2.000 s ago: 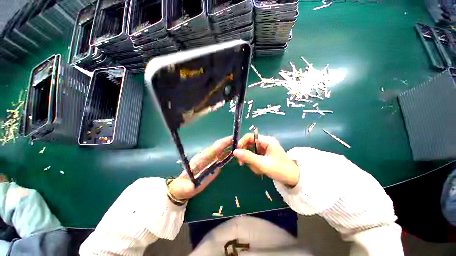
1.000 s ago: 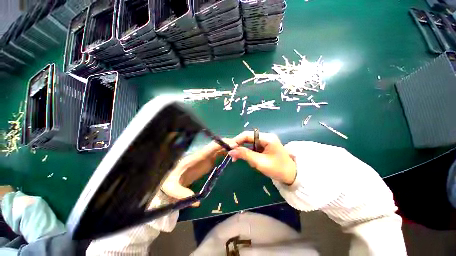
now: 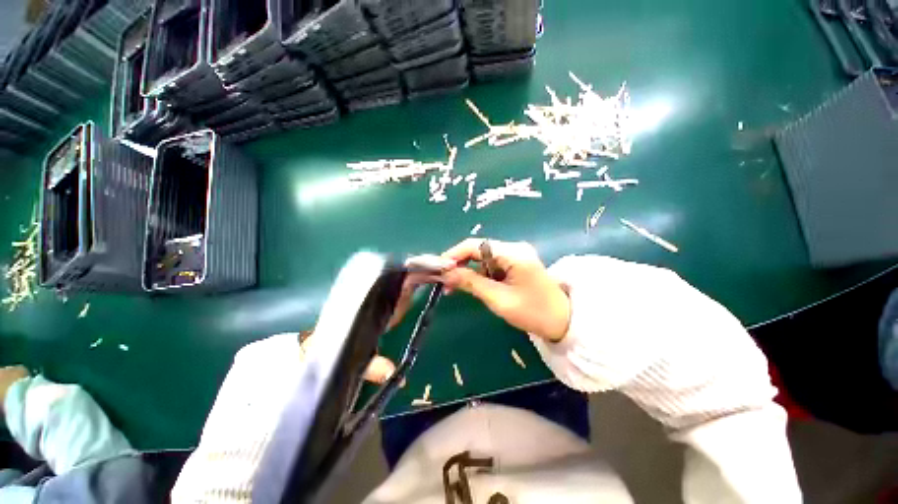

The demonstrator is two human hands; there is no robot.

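A dark phone middle frame (image 3: 340, 394) with a pale outer edge is tilted steeply, its near part low at the left, blurred. My left hand (image 3: 379, 366) is mostly hidden behind it; a thumb or fingertip shows inside the opening, holding the frame. My right hand (image 3: 512, 290) has its thumb and fingertips together at the frame's upper end. Thin brownish tweezers (image 3: 486, 258) stick up between the right fingers. Whether a small part is at the fingertips cannot be told.
Pale liner strips (image 3: 588, 123) lie heaped on the green mat (image 3: 689, 187), with a loose row further left. Stacked frames (image 3: 231, 217) stand left and back; another ribbed stack (image 3: 847, 177) is at right. Short pieces (image 3: 457, 374) lie near the edge. Another person's sleeve (image 3: 69, 423) is at left.
The frame has swung from upright, facing me, to low left and now steeply edge-on. My right hand has moved slightly up and left, still at the frame. The view has shifted a little.
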